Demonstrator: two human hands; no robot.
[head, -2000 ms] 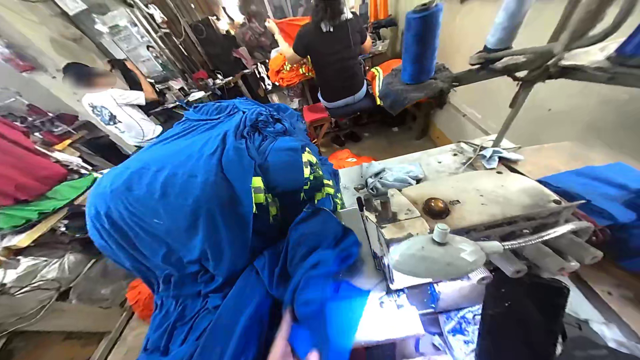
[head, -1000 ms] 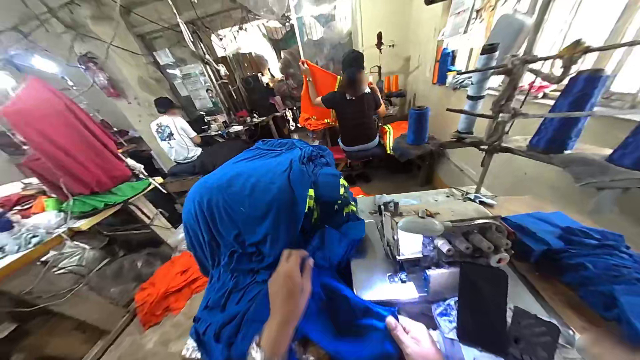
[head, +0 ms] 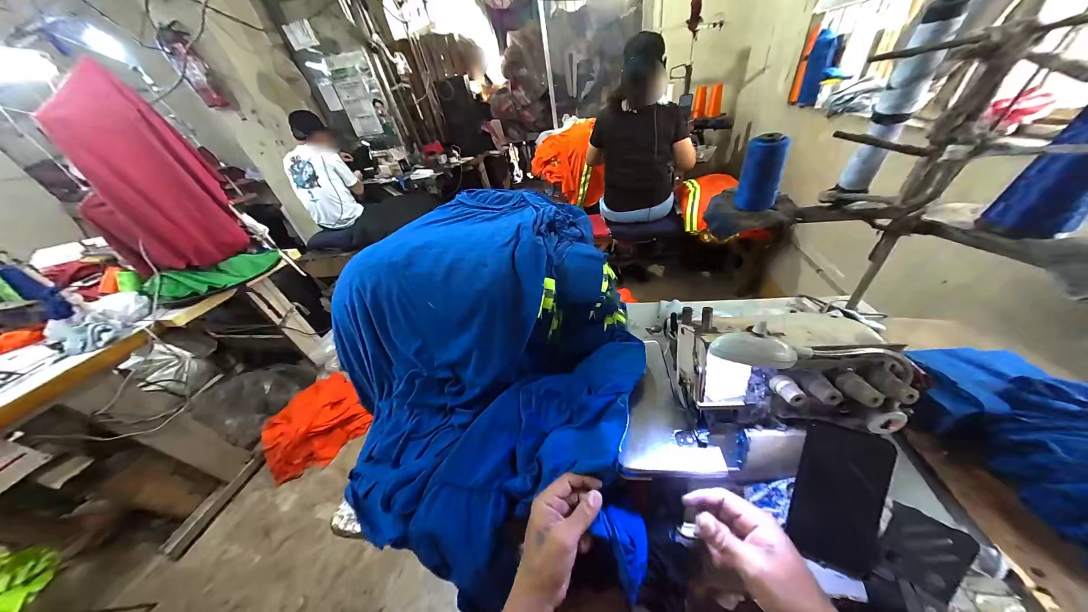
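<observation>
A large heap of blue fabric (head: 442,306) with yellow-green checkered strips hangs in front of me, its lower folds spreading beside an industrial overlock sewing machine (head: 748,365). The machine's lamp lights the metal plate around the needle area. My left hand (head: 557,531) is at the lower edge of the blue fabric, thumb and fingers curled together; whether cloth is pinched between them cannot be told. To the right, below the machine plate, my right hand (head: 744,540) has a small shiny metal object (head: 688,527) between thumb and fingers. What it is cannot be made out.
A black phone (head: 841,497) lies right of my right hand. Blue cloth (head: 1011,408) is stacked at the right. A blue thread cone (head: 762,172) stands behind the machine by a wooden rack. Orange cloth (head: 314,425) lies on the floor at left. Two people sit working farther back.
One second ago my hands were spread on the blue fabric; now my right hand is off it with a small metal object. The person in black has lowered the orange cloth.
</observation>
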